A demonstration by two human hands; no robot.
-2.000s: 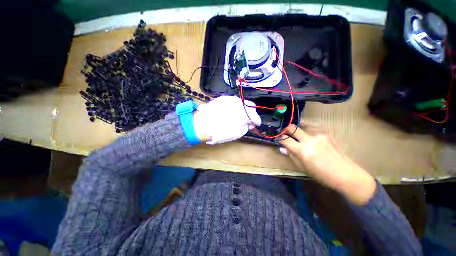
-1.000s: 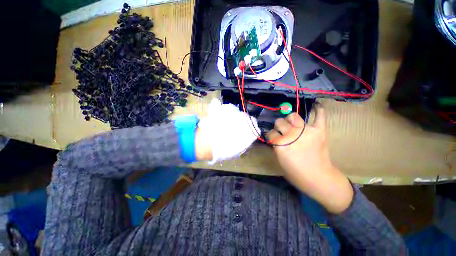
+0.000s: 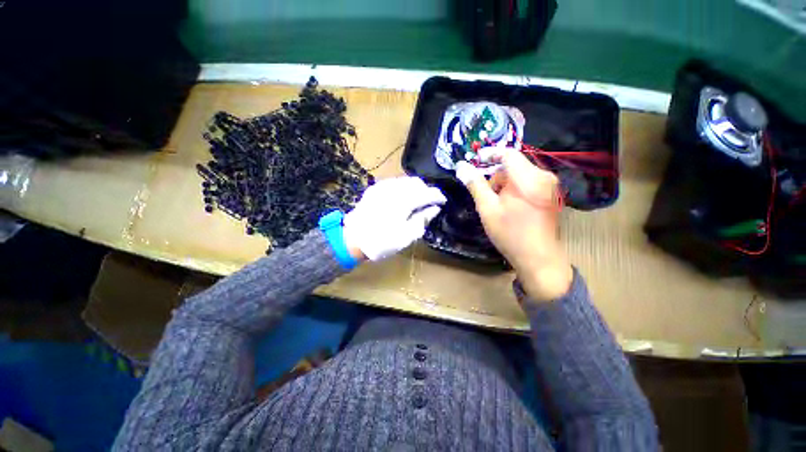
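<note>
The larger black housing half (image 3: 574, 115) lies open, with the silver speaker driver (image 3: 448, 150) in its left part. A small green circuit board (image 3: 482, 127) lies over the driver, with red wires (image 3: 579, 157) running right. The smaller housing half (image 3: 464, 240) lies nearer me, partly hidden by my hands. My left hand (image 3: 389, 218), in a white glove with a blue wristband, is at its left edge; its grip is unclear. My bare right hand (image 3: 521, 207), with white fingertips, reaches over it; its fingertips are at the board's lower edge and wires, their grip unclear.
A big pile of black button strips (image 3: 278, 163) lies on the cardboard-covered bench (image 3: 177, 212) at left. Dark stacked housings (image 3: 88, 88) stand at far left. A waiting speaker unit (image 3: 729, 124) stands at right. Another black housing (image 3: 508, 26) is on the green belt (image 3: 336, 35).
My right hand has moved up from the smaller housing half to the circuit board. My left hand stays near the smaller half's left side. The view has shifted, showing more of the belt.
</note>
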